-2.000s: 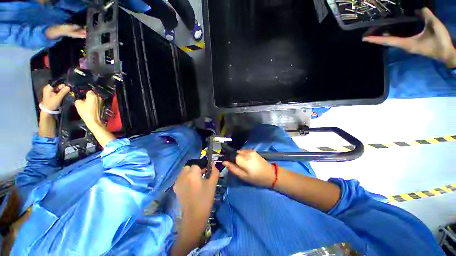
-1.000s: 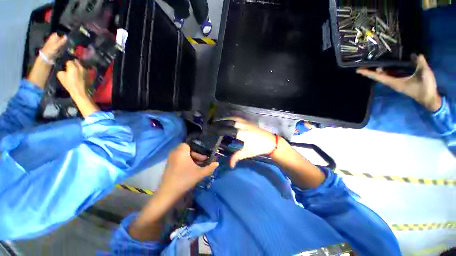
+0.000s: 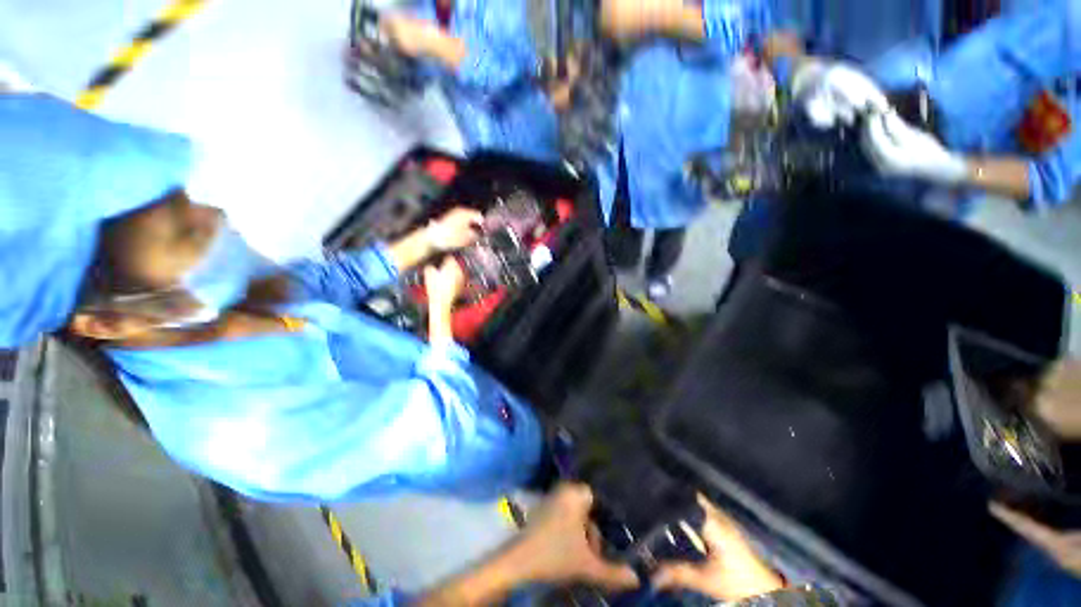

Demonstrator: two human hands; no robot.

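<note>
A dark wave-solder pallet (image 3: pixel 634 474) is between my hands at the bottom centre, blurred, with a few bright metal pins (image 3: pixel 650 543) near its lower end. My left hand (image 3: pixel 567 543) grips its left side. My right hand (image 3: pixel 726 557) is on its right side near the pins, fingers around the edge. Both hands are near the picture's bottom edge, and the finger details are smeared by motion.
A large black bin (image 3: pixel 794 415) is at right, with a parts tray (image 3: pixel 1008 433) over its far side, held by a person. At left a masked coworker (image 3: pixel 296 403) works over a red-lined bin (image 3: pixel 480 318). Other people stand behind.
The view has swung left and up, so the coworker's head and people behind now show. The pallet now lies broadside between my hands, and both hands appear lower in the picture.
</note>
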